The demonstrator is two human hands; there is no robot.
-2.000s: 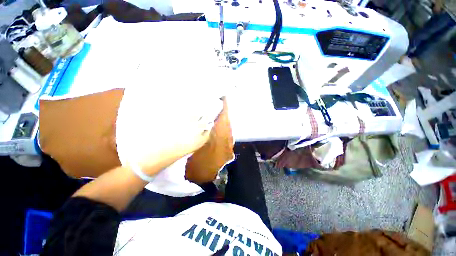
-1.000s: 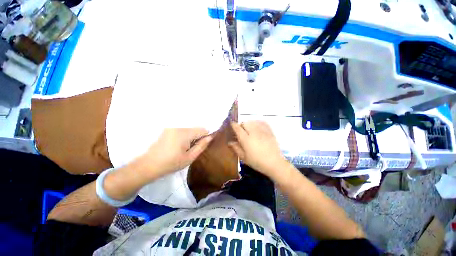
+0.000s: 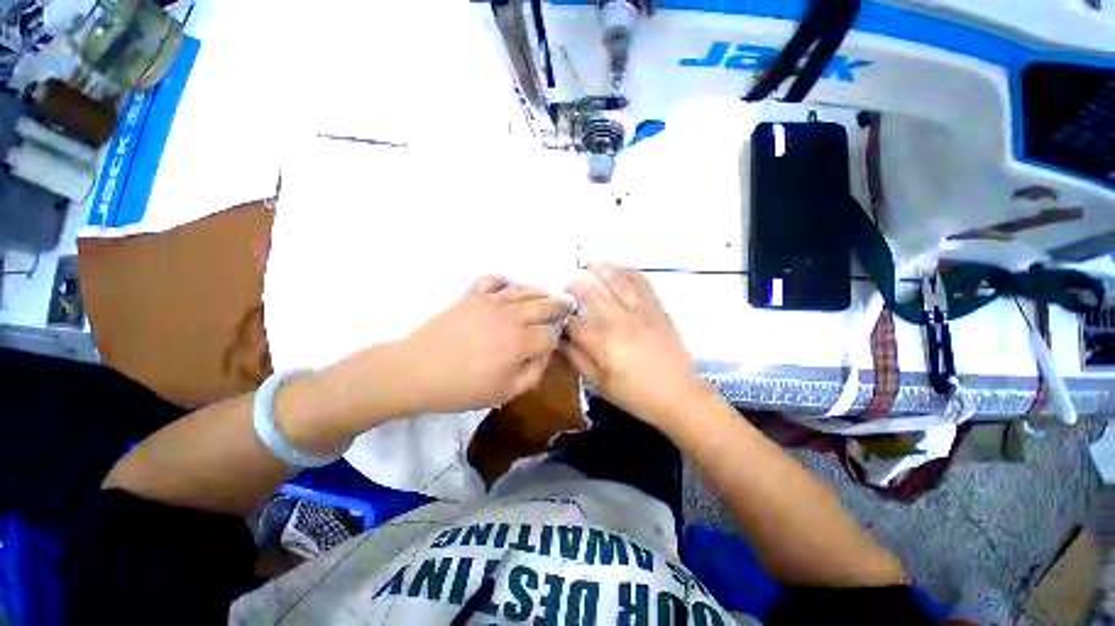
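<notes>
A white padded panel (image 3: 391, 232) lies on the machine table and hangs over its front edge. A brown fabric panel (image 3: 177, 300) shows at its left, and brown fabric also shows below my hands. My left hand (image 3: 495, 342) and my right hand (image 3: 624, 336) meet at the panel's right edge, in front of the needle area. The fingertips of both pinch the seam edge (image 3: 572, 306). The presser foot and needle area (image 3: 597, 135) is beyond my hands, over the white panel's right side. The exact layers between the fingers are hidden.
A black phone (image 3: 798, 218) lies right of the needle. Green and checked straps (image 3: 883, 355) and dark thread snips (image 3: 938, 336) are at the table's right. The machine head (image 3: 929, 73) spans the back. Thread cones (image 3: 73, 113) stand at left. Blue crate parts (image 3: 330, 489) show below.
My right hand has come in from out of view to the seam edge. My left hand has moved slightly right, and both hands' fingertips are now closer together. The camera view has moved nearer the table.
</notes>
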